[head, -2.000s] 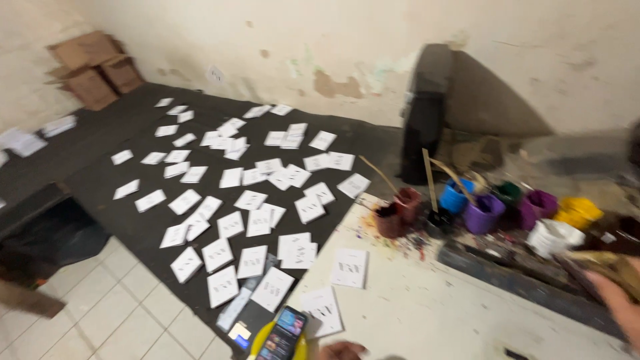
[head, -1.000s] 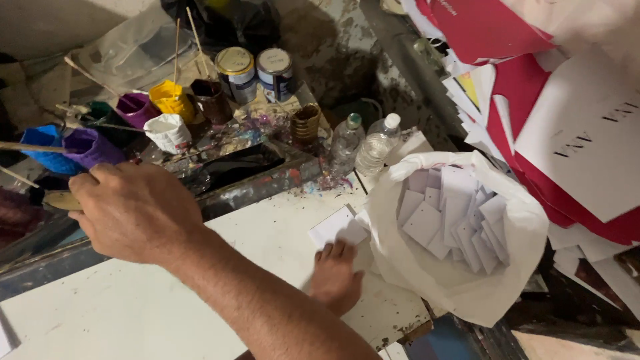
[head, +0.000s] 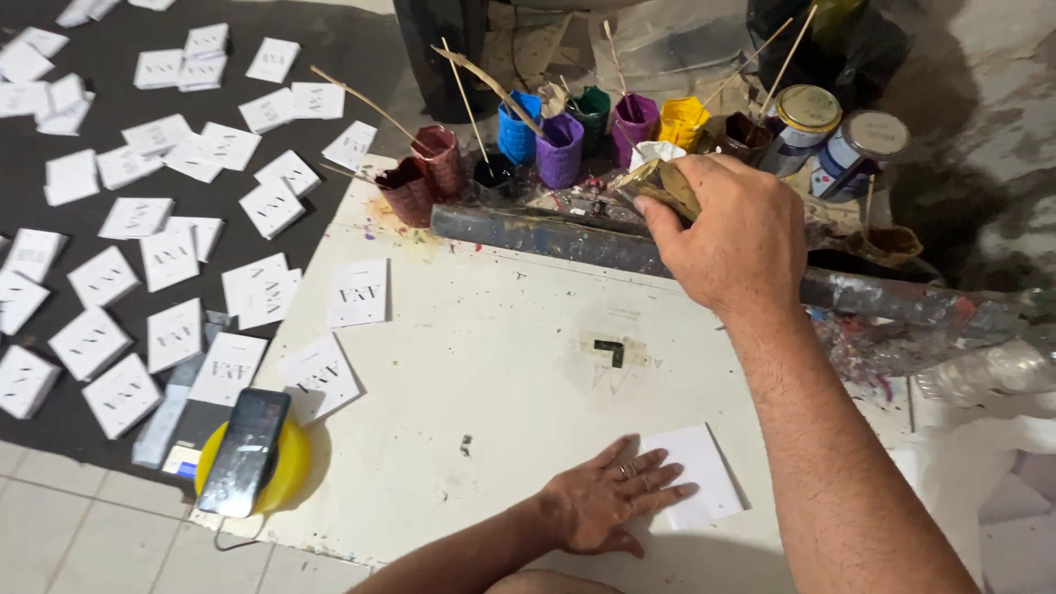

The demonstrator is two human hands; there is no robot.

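My right hand (head: 730, 223) grips a brown, worn block-like tool (head: 667, 190) above the dark ledge behind the white board. Flat on the board, fingers spread, my left hand (head: 606, 495) rests its fingertips on a blank white card (head: 701, 474). A black L-shaped mark (head: 612, 352) shows on the white board (head: 495, 330) between the hands. Two printed white cards, an upper one (head: 358, 293) and a lower one (head: 322, 378), lie at the board's left side. Behind the ledge stand paint cups with sticks, among them a violet one (head: 559, 153) and a blue one (head: 518, 128).
Many printed cards cover the black surface (head: 206, 107) at left. A phone (head: 245, 454) rests on a yellow round object (head: 294, 462) with a cable. Paint cans (head: 862, 153) stand beyond the dark ledge (head: 536, 235). A clear plastic bottle (head: 986, 371) lies at right.
The view has swung left from the white bag of cards. My right hand, over the ledge a second ago, now clearly holds the block-like tool. The blank card has come further onto the board under my left hand.
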